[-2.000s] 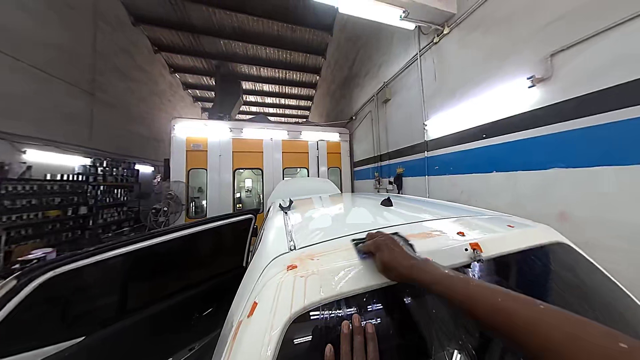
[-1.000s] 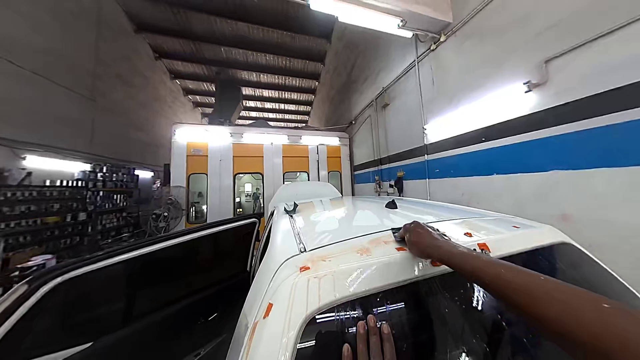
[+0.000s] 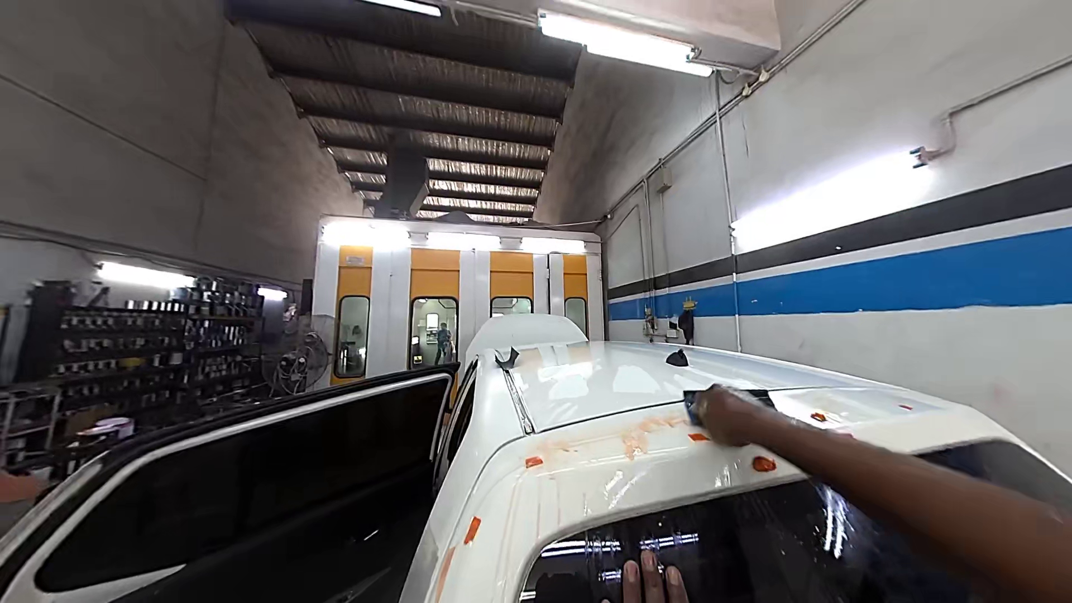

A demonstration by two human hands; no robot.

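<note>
My right hand [image 3: 727,414] grips a dark sheet [image 3: 693,405], perhaps sandpaper, pressed to the rear edge of a white car's roof [image 3: 586,456]. Pinkish filler smears [image 3: 638,437] lie on the paint to its left. An orange patch [image 3: 764,463] shows below the forearm, and another orange mark [image 3: 533,461] is nearer the left corner. My left hand [image 3: 651,579] rests with its fingers apart on the dark rear window [image 3: 720,544]; only the fingers show, at the bottom edge.
An open car door [image 3: 251,469] extends on the left. Past it stand shelves of cans [image 3: 159,335] and a fan [image 3: 297,364]. A white and orange booth [image 3: 435,276] is ahead, and a striped wall [image 3: 904,276] runs along the right. A black antenna [image 3: 677,358] rises from the roof.
My right hand has moved to the right along the roof's rear edge, with the dark sheet still in it. My left hand remains on the rear window.
</note>
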